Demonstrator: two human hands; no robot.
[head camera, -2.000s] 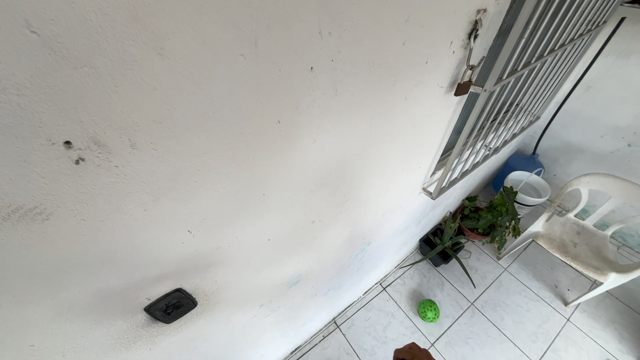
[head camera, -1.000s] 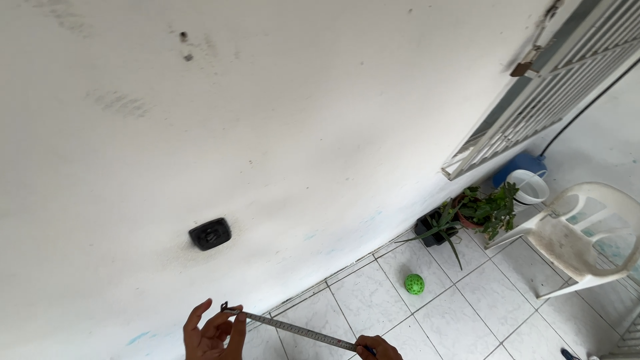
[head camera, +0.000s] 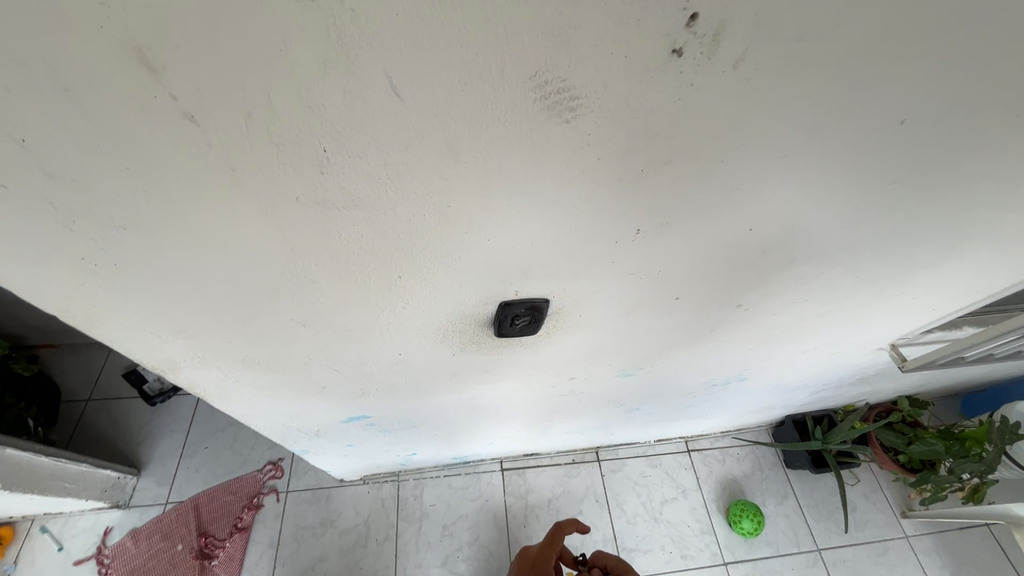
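At the bottom edge, my left hand (head camera: 548, 552) has its index finger raised and curved, with the other fingers bent toward my right hand (head camera: 612, 565). A small dark part (head camera: 582, 562), seemingly the end hook of the tape measure, shows between the fingertips of both hands. The frame's edge cuts off the rest of the hands, and the tape's case is hidden. Ahead of them on the white wall (head camera: 384, 240) is a black square fitting (head camera: 522, 318) with a raised centre. Two small dark holes (head camera: 692, 19) mark the wall higher up.
A green ball (head camera: 746, 518) lies on the tiled floor (head camera: 448, 520), near a potted aloe (head camera: 832, 440) and a leafy plant in a terracotta pot (head camera: 888, 440). A red fringed cloth (head camera: 188, 528) lies left, past the wall's corner. A barred window (head camera: 968, 332) is at right.
One second ago my hands were apart with the metal tape stretched between them; now they are together and no long blade shows. The view has swung left.
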